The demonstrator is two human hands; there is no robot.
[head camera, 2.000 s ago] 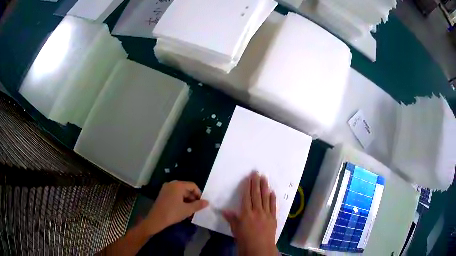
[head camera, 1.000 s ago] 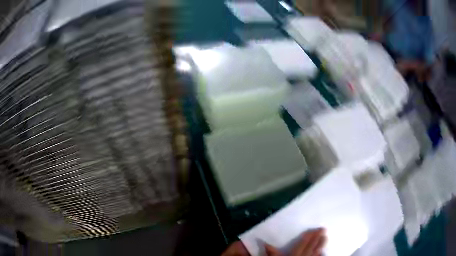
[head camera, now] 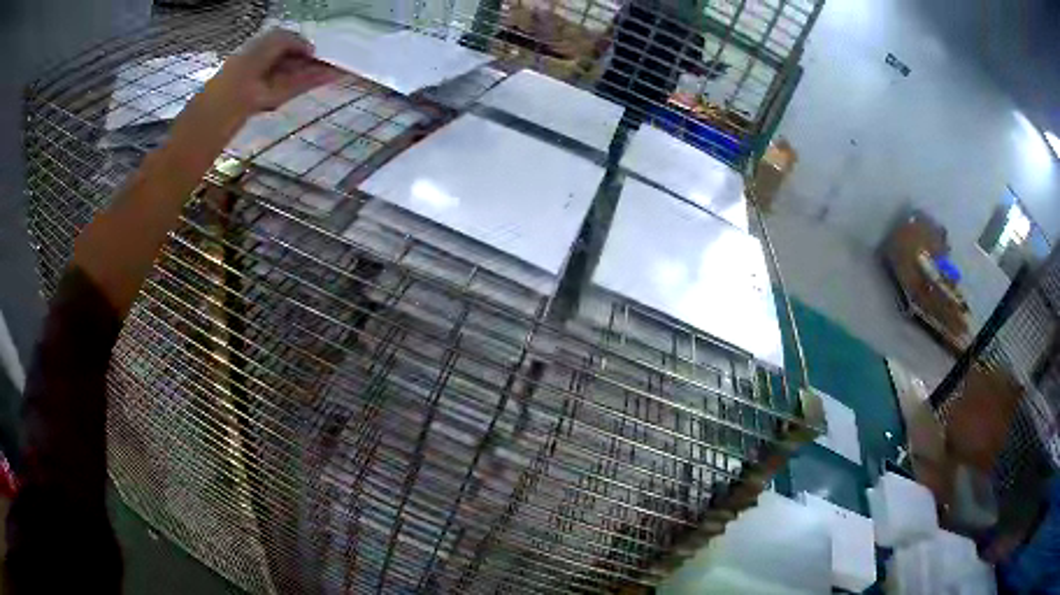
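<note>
My left hand (head camera: 279, 72) reaches over the wire rack's far left part, with its fingers closed at the near left edge of a white laid-up panel (head camera: 401, 58). The panel lies nearly flat at rack-top level; whether it touches what is under it I cannot tell. The wire rack (head camera: 500, 384) is a large brassy grid cage filled with layered panels. More white panels lie on its top, at the middle (head camera: 488, 186), at the right (head camera: 697, 267) and behind. My right hand is out of the picture.
Beyond the rack's right side is the green-matted table (head camera: 831, 349) with white sheet stacks (head camera: 744, 552) at the lower right. A person in blue is at the lower right edge. Rack mesh rises at the back. Cartons stand on the floor farther off.
The view has swung from the table to the rack. The white sheet was under both hands on the table; now my left hand is at a panel over the rack and my right hand is out of view.
</note>
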